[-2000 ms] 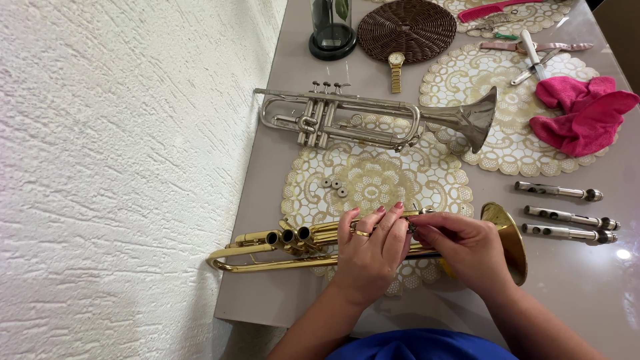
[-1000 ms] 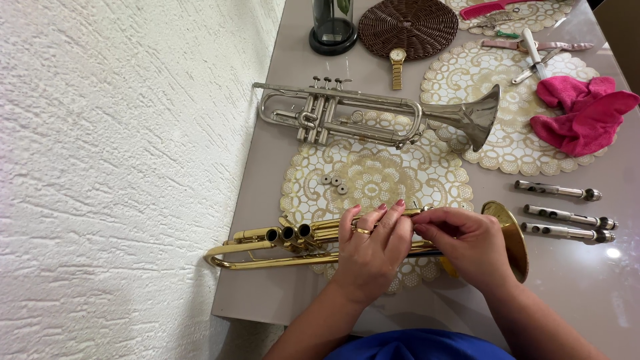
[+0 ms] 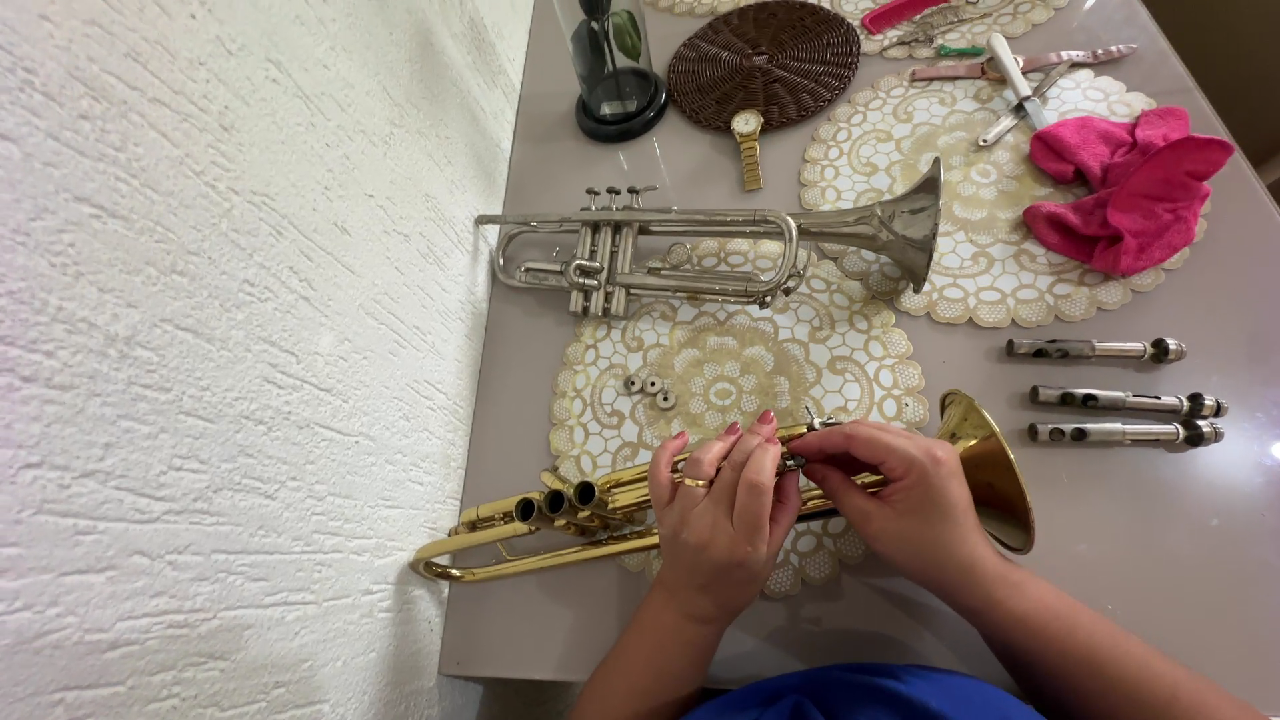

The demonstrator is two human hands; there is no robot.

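A brass trumpet (image 3: 620, 545) lies across a lace-pattern placemat (image 3: 740, 350), its valve casings open at the top. My left hand (image 3: 720, 510), with a ring, rests over its tubing and grips it. My right hand (image 3: 900, 490) pinches small silver-coloured fittings on the tubing near the bell; the fingers hide the exact contact. Above lies a silver-coloured trumpet (image 3: 650, 255). Small round metal caps (image 3: 653, 384) sit on the placemat between the instruments. Several parts lie at right: an upper valve piston (image 3: 1090, 349), a middle piston (image 3: 1125, 400) and a lower piston (image 3: 1120, 433).
A textured white wall (image 3: 250, 350) borders the table (image 3: 560, 635) at left. Farther back are a glass dome's black base (image 3: 620, 105), a brown woven mat (image 3: 765, 60) and a gold wristwatch (image 3: 748, 150). A pink cloth (image 3: 1120, 195) and a white-handled knife (image 3: 1012, 70) lie on another placemat.
My right hand's fingers have shifted slightly at the fittings. My left hand stays on the brass trumpet, and the other objects have not plainly moved.
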